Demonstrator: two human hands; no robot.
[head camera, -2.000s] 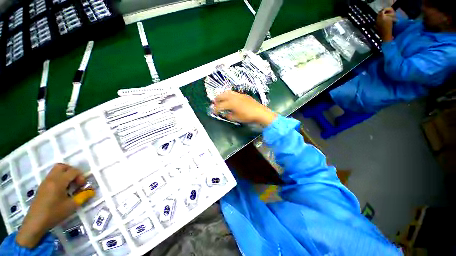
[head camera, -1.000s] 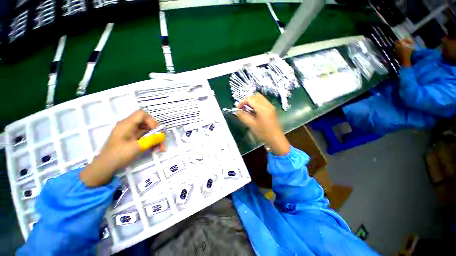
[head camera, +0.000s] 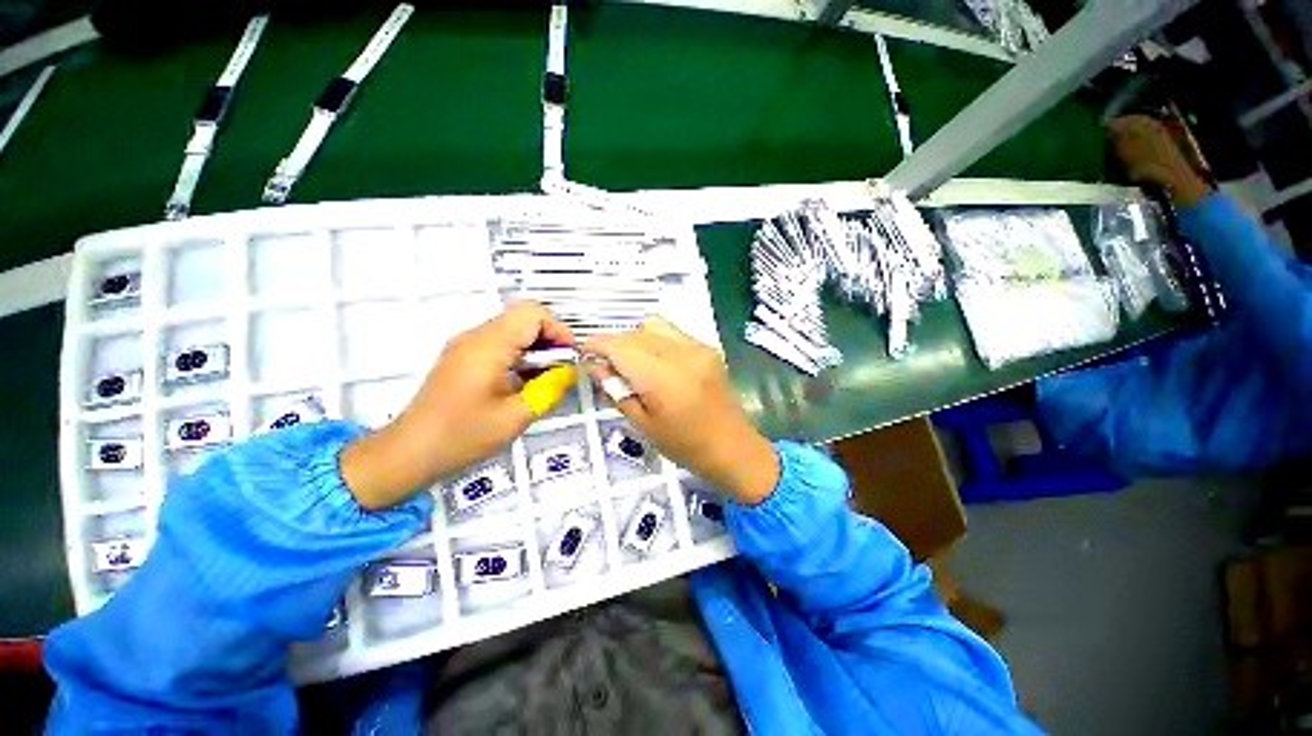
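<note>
My left hand holds a tool with a yellow grip and a small white piece, above the white compartment tray. My right hand meets it fingertip to fingertip and pinches a white strap; its end between the fingers is too small to make out. Several watch heads with dark oval windows lie in the tray's pockets. White straps are stacked at the tray's back right. A loose strap pile lies right of the tray.
Assembled watches lie across the green belt. A slanting grey post stands behind the strap pile. Bagged straps and clear plastic bags lie at right. Another person's blue sleeve is at far right; a cardboard box is below the bench.
My right hand has come left from the strap pile with a strap to meet my left hand. My left hand has moved right with the yellow tool. The view has shifted.
</note>
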